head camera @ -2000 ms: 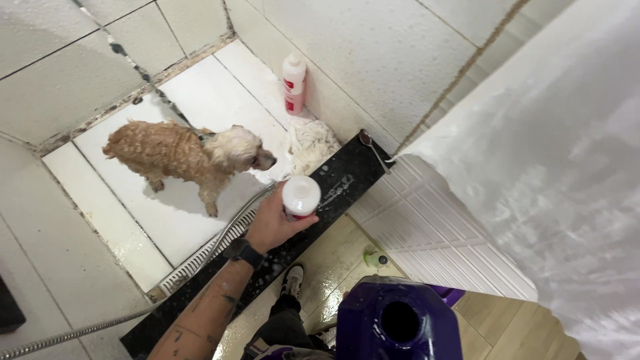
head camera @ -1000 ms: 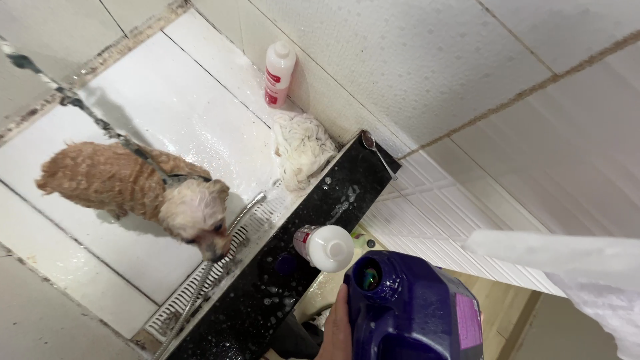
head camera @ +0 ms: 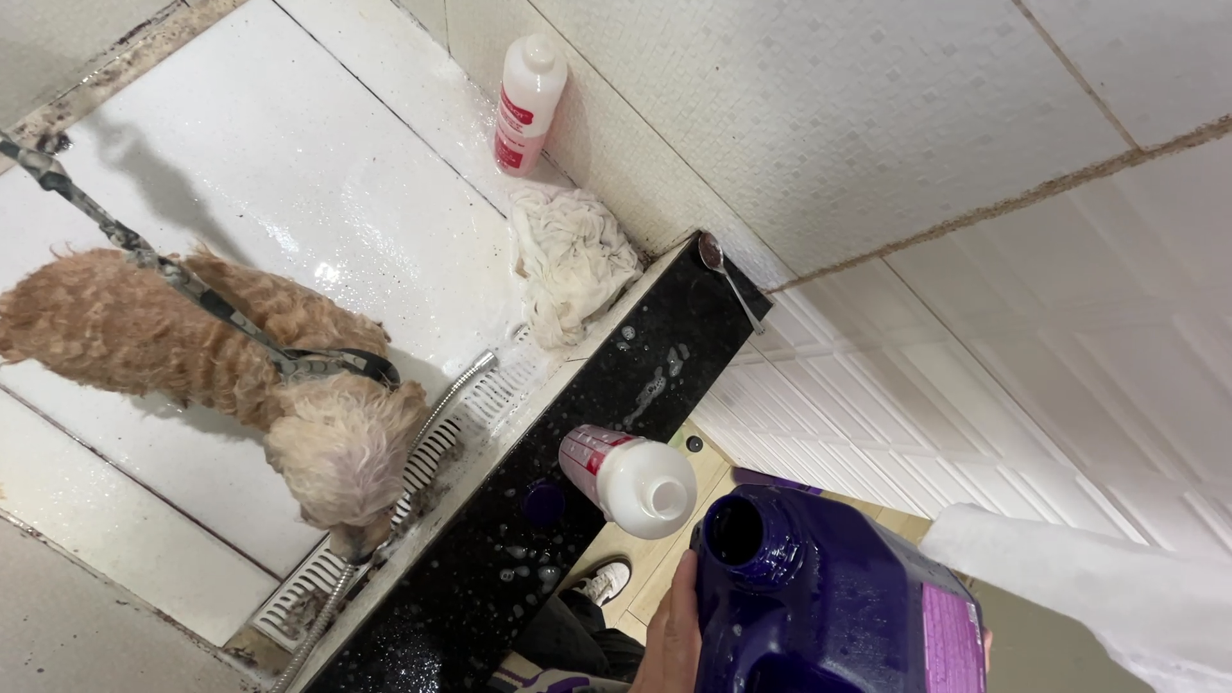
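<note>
A large purple plastic jug (head camera: pixel 828 587), its mouth uncapped, is held at the lower right. My left hand (head camera: pixel 674 626) presses against the jug's left side. Of my right hand (head camera: pixel 988 643), only a sliver of fingers shows at the jug's right edge; the rest is hidden behind it. Just left of the jug's mouth, a white plastic bottle with red print (head camera: pixel 626 478) stands uncapped on the black stone ledge (head camera: pixel 645 385). A dark purple cap (head camera: pixel 545 502) lies beside that bottle.
A wet curly-haired dog (head camera: pixel 192 337) on a patterned leash (head camera: pixel 192 284) stands on white tiles, head near a drain grate (head camera: pixel 423 467) and metal shower hose (head camera: pixel 448 395). By the wall are a second bottle (head camera: pixel 529 106) and crumpled cloth (head camera: pixel 573 260). A spoon (head camera: pixel 712 252) rests on the ledge.
My left hand has gone from the white bottle on the ledge to the side of the purple jug. The dog has lowered its head toward the grate. The view has moved closer.
</note>
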